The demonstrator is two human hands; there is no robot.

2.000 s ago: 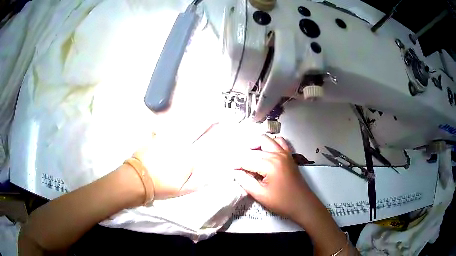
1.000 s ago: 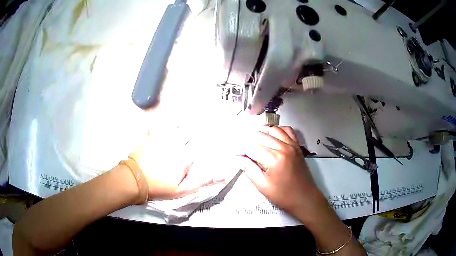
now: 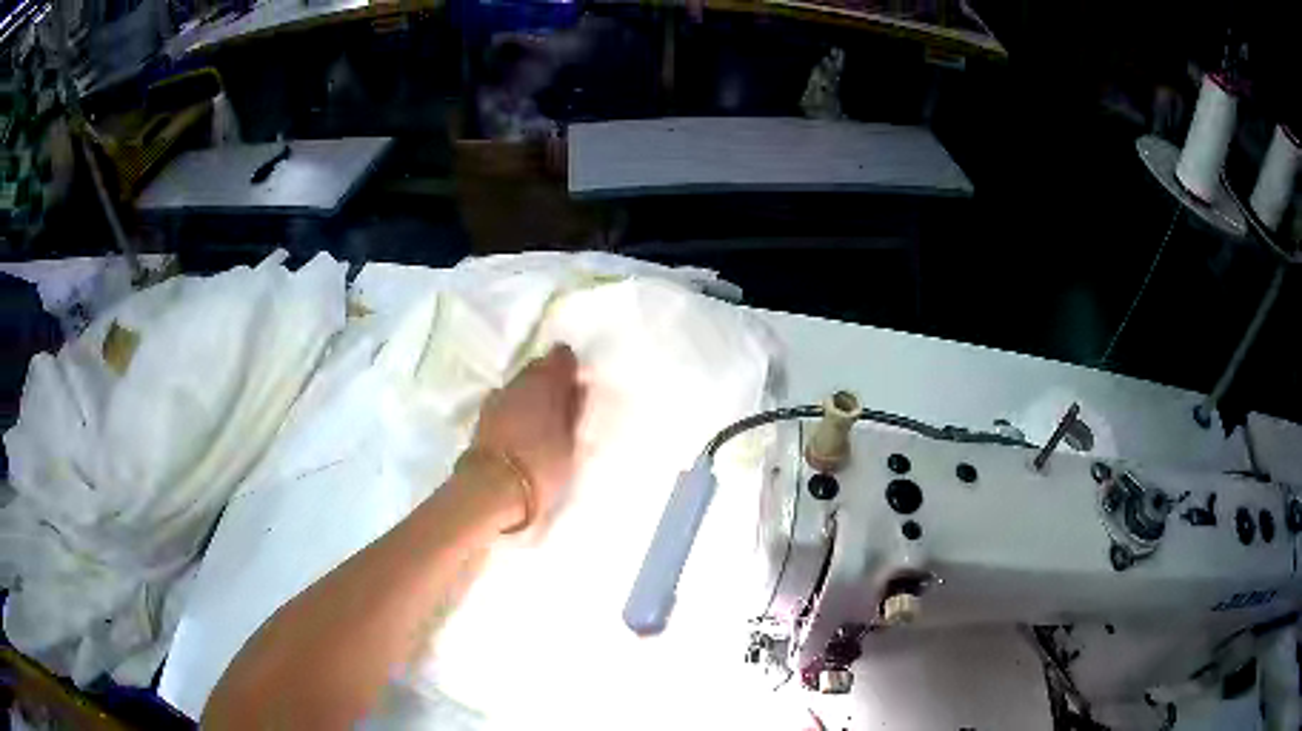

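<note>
My left hand (image 3: 531, 429) is on the white cloth heap (image 3: 650, 336) behind and left of the sewing machine. Its fingers are curled down at the cloth, slightly blurred, and partly hidden, so I cannot tell if they grip it. My right hand is not in view. The white sewing machine (image 3: 985, 550) is at the right, with its presser foot (image 3: 773, 646) low in the picture. The cloth near the needle is washed out by glare.
A blue-grey lamp (image 3: 670, 550) stands left of the machine head on a black cable. Another white heap (image 3: 172, 443), with a tan tag (image 3: 120, 346), is at the far left. White thread cones (image 3: 1208, 136) stand at the upper right. Other tables (image 3: 771, 157) are behind.
The view has tilted up and shows more of the room. My left hand has moved from the cloth near the needle to the heap further back. My right hand has left the picture.
</note>
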